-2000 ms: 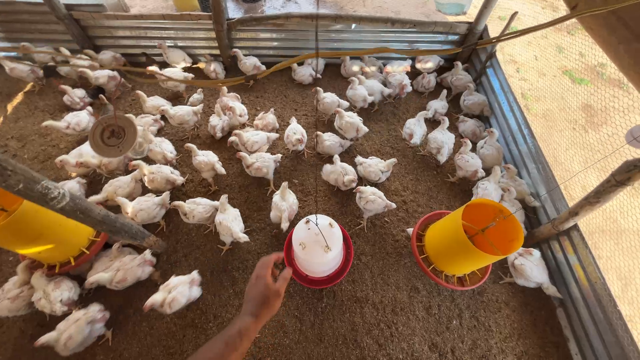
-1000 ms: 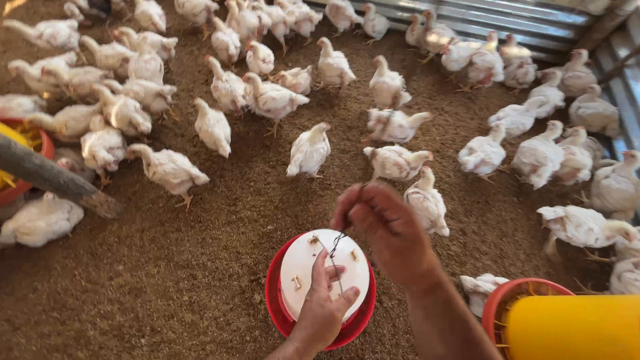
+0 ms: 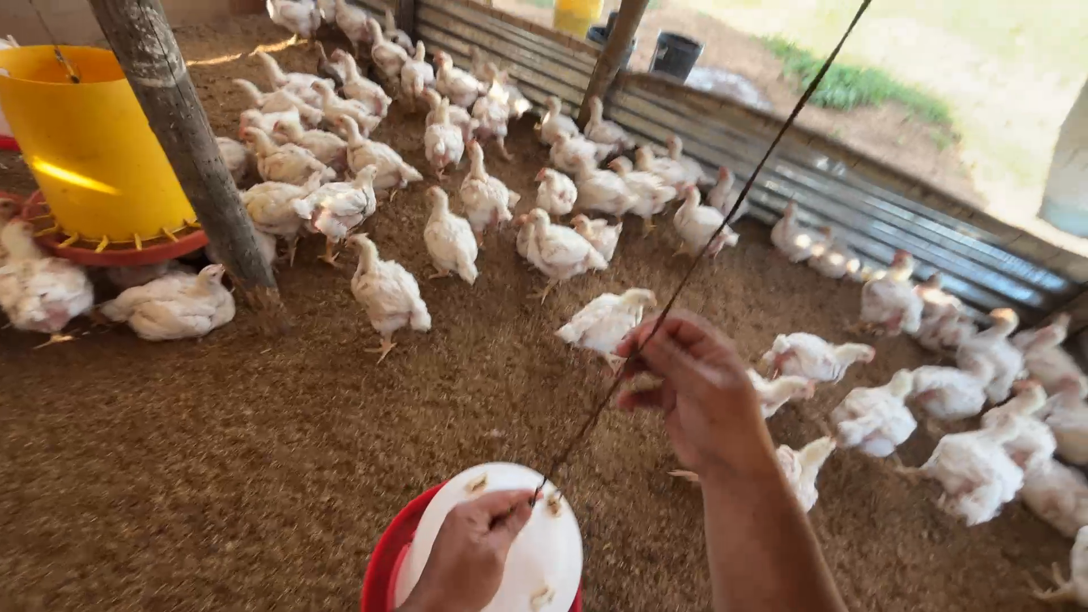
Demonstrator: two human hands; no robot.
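A thin dark cord (image 3: 748, 183) slants from the top right down to above the white lid of a poultry drinker (image 3: 510, 557) with a red base. My left hand (image 3: 476, 544) is over the lid and pinches the cord's lower part between thumb and fingers. Higher up and to the right, my right hand (image 3: 693, 387) is at the cord, blurred; whether its fingers grip the cord or only touch it cannot be told. Small tan tabs stand on the lid. The lower part of the drinker is cut off by the frame's bottom edge.
White chickens (image 3: 557, 246) stand and sit on brown litter (image 3: 255, 476) all around. A wooden post (image 3: 183, 144) leans at the left beside a yellow hanging feeder (image 3: 102, 144) with a red pan. Behind runs a corrugated metal wall (image 3: 816, 187), with a black bucket (image 3: 676, 55) outside.
Two seconds ago one hand was beside the drinker and the right hand was out of view. Now both are at the cord, the right one higher above the lid than before. The view has swung.
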